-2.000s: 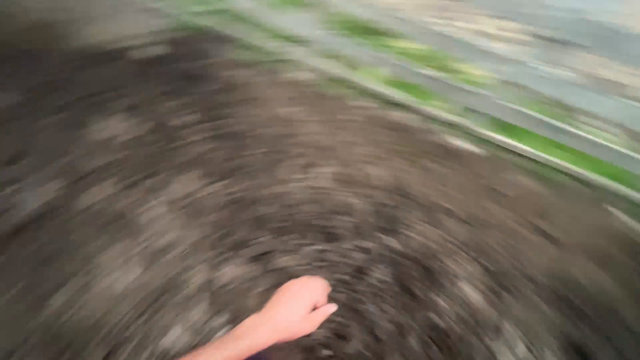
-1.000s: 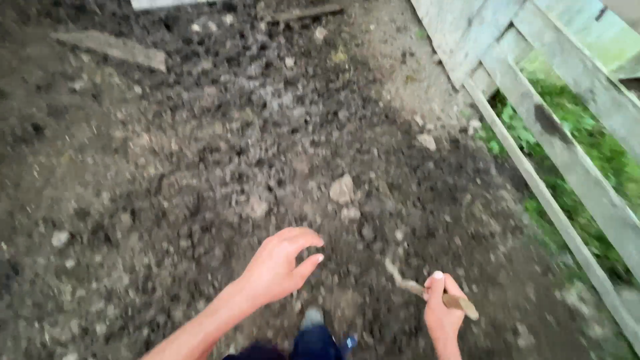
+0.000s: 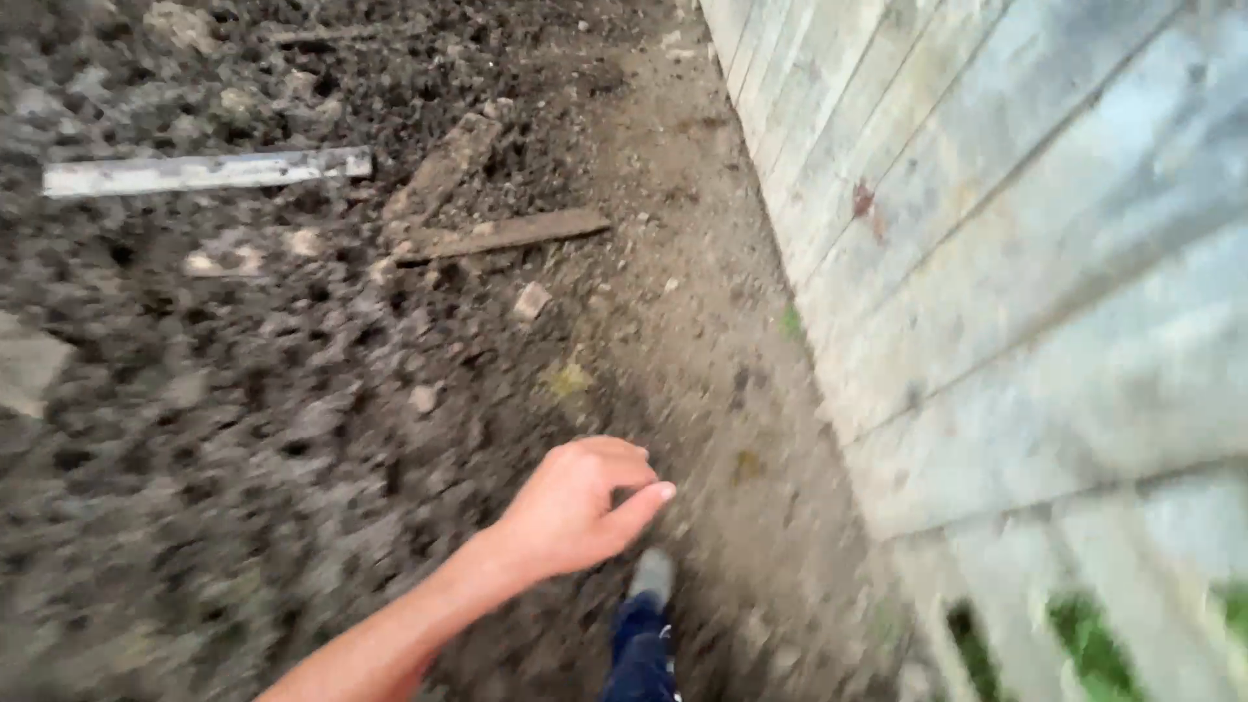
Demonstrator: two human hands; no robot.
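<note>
My left hand (image 3: 595,502) hangs over the muddy ground near the lower middle of the head view, its fingers curled loosely with a gap between thumb and forefinger. Nothing shows in it. Just below it are a grey shoe (image 3: 653,573) and a dark blue trouser leg (image 3: 641,648). My right hand is outside the frame, so what it holds is hidden. Beyond the left hand, a brown wooden board (image 3: 517,234) lies on the soil, touching or close to another muddy piece (image 3: 444,171) that slants up from it.
A wall of weathered wooden planks (image 3: 975,244) runs along the right, with slatted gaps and greenery at its lower end. A whitish board (image 3: 210,173) lies at upper left. A flat slab (image 3: 29,366) is at the left edge. Stones dot the churned mud.
The view has swung and moved along the wall. My right hand, seen one second ago holding a short stick, has left the frame. My left hand remains in view, fingers still curled.
</note>
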